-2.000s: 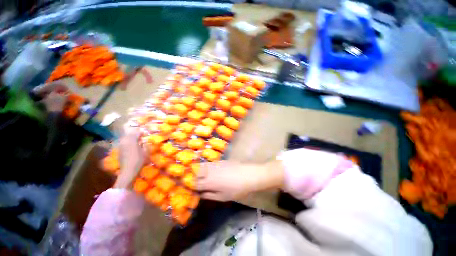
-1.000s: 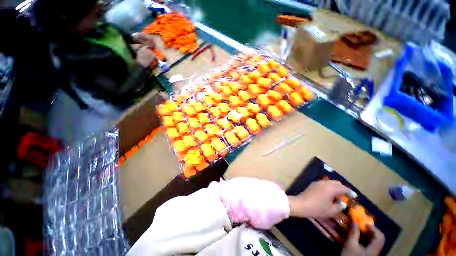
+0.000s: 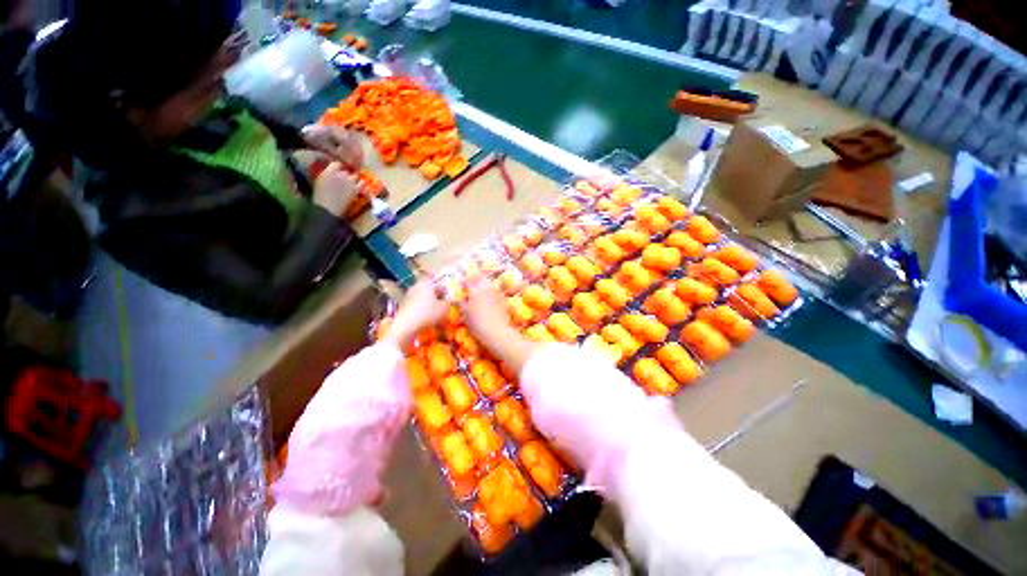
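Note:
A clear blister tray [image 3: 676, 349] filled with rows of orange plastic shells lies tilted across the middle of the view. My left hand [image 3: 419, 312] and my right hand [image 3: 487, 306] are close together over the tray's left part, among the shells. The fingertips are small and partly hidden, so I cannot tell whether they grip a shell. The red-brown jig [image 3: 901, 549] sits on the black mat [image 3: 831, 501] at the lower right. A thin stick tool [image 3: 757, 416] lies on the cardboard sheet [image 3: 777, 450].
Empty blister trays [image 3: 180, 495] are at the lower left, beside an open carton [image 3: 327, 349]. A person [image 3: 203, 191] works at the upper left near an orange heap [image 3: 400, 124] and red-handled pliers [image 3: 487, 178]. A small box [image 3: 771, 169], blue bin [image 3: 985, 248] and glue bottle [image 3: 998, 505] are at right.
Both hands have left the jig and moved left to the filled tray. The view has shifted, and the jig now shows at the lower right edge without hands on it.

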